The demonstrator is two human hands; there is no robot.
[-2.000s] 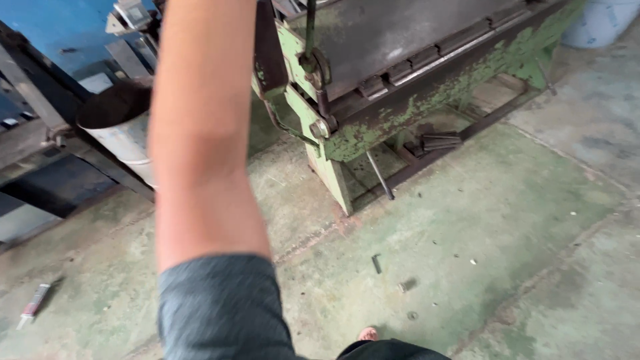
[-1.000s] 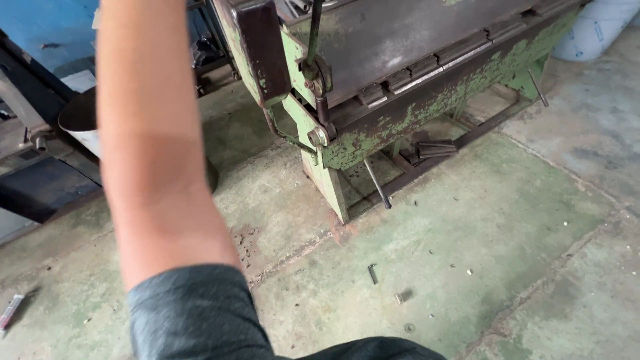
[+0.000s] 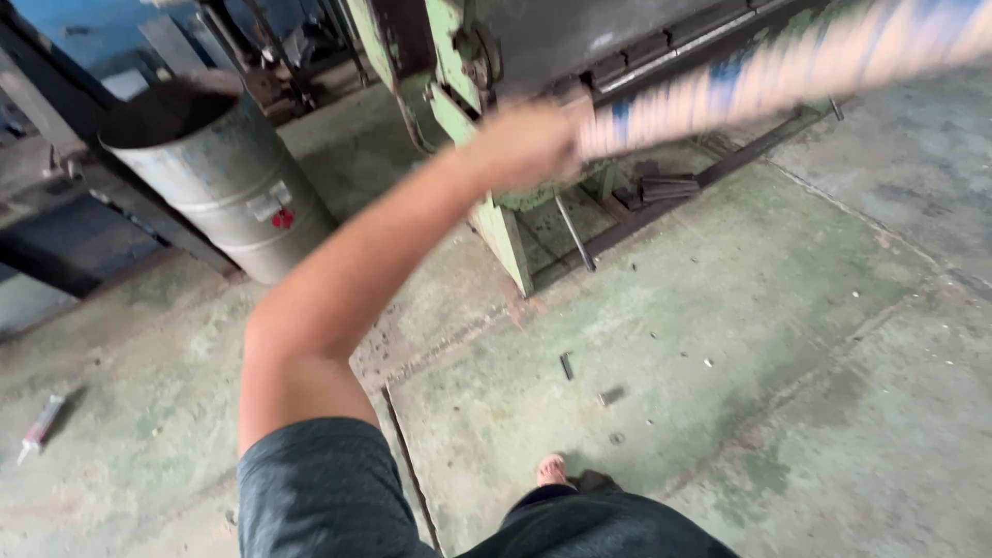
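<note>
My left arm reaches from the lower left toward the upper middle, its elbow bent. At its end my left hand (image 3: 535,143) is blurred and closed around the near end of a long pale thing with blue patches (image 3: 744,93). Motion blur streaks this thing, which spans to the upper right edge; its kind cannot be told. Hand and thing are in front of a green metal machine with worn paint (image 3: 508,240) and a dark flat plate (image 3: 558,39). My right hand is out of view.
A metal drum (image 3: 232,194) stands left, beside a dark steel frame (image 3: 147,209). Dark metal bars (image 3: 666,187) lie at the machine's base, where a rod (image 3: 573,232) sticks out. A tube with a nozzle (image 3: 43,426) and small bits lie on the concrete floor (image 3: 736,310). My bare foot (image 3: 552,469) shows below.
My left forearm has swung from upright to a slant toward the right, bringing my hand into view. The long pale-and-blue thing now shows; the earlier frames do not show it.
</note>
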